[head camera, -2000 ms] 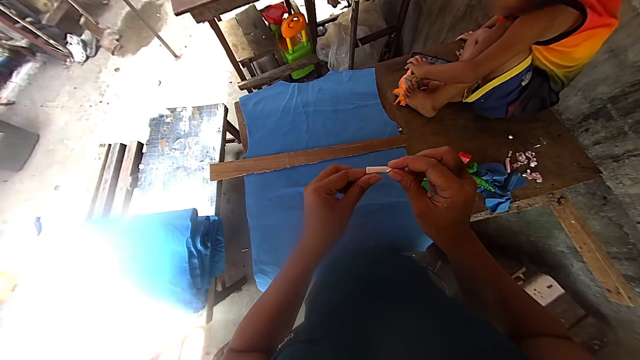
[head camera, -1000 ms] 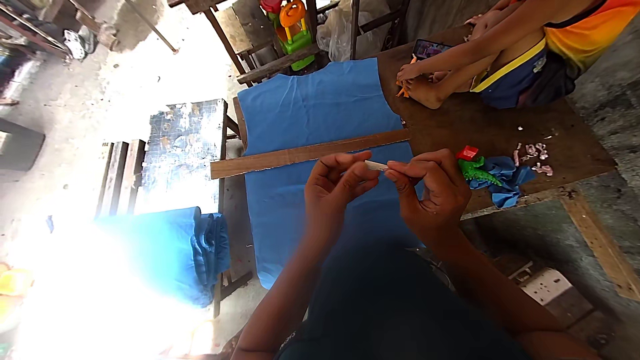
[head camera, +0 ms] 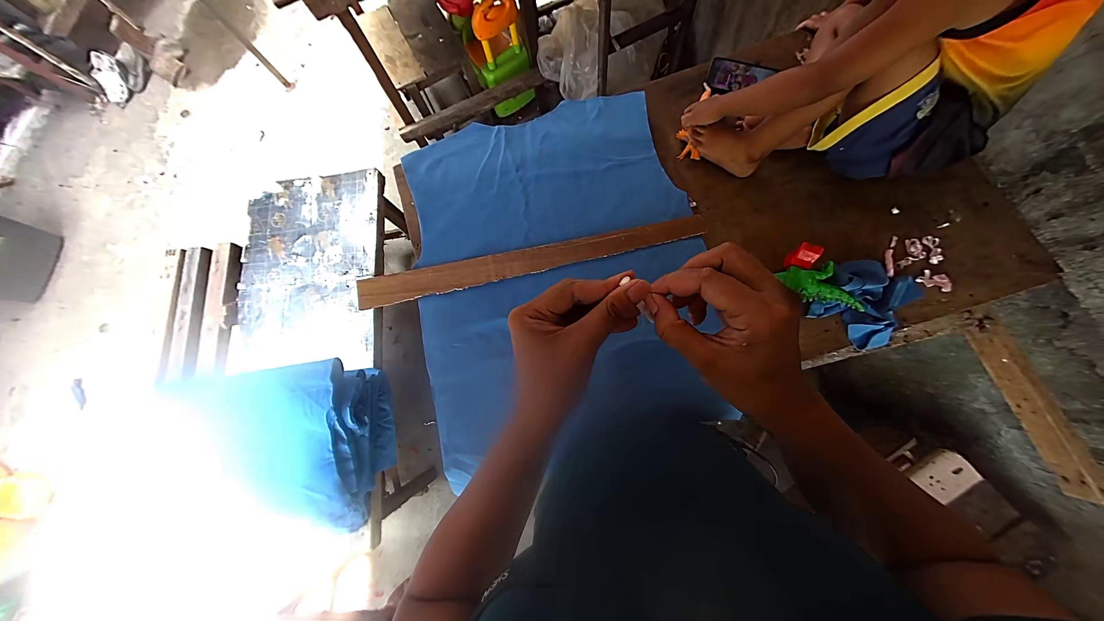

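Observation:
My left hand (head camera: 571, 332) and my right hand (head camera: 733, 323) meet at their fingertips above the blue cloth. Both pinch a small white stick (head camera: 625, 282), perhaps chalk, mostly hidden by the fingers. Beneath them the blue cloth (head camera: 552, 177) lies spread on a brown wooden table. Across it runs a flat wooden strip (head camera: 517, 260), just beyond my hands. To the right of my right hand are a green plastic toy (head camera: 819, 286), a red piece (head camera: 804, 255) and crumpled blue cloth scraps (head camera: 871, 302).
A person (head camera: 897, 86) sits at the table's far right, bare feet on it, beside a phone (head camera: 739, 75). Pinkish scraps (head camera: 923, 252) lie near the right edge. At left stand a worn low table (head camera: 310, 233) and folded blue cloth (head camera: 345, 440). A power outlet box (head camera: 944, 477) is below right.
The white stick, held lengthwise between both hands earlier, now shows only a small end as my fingers have closed together around it.

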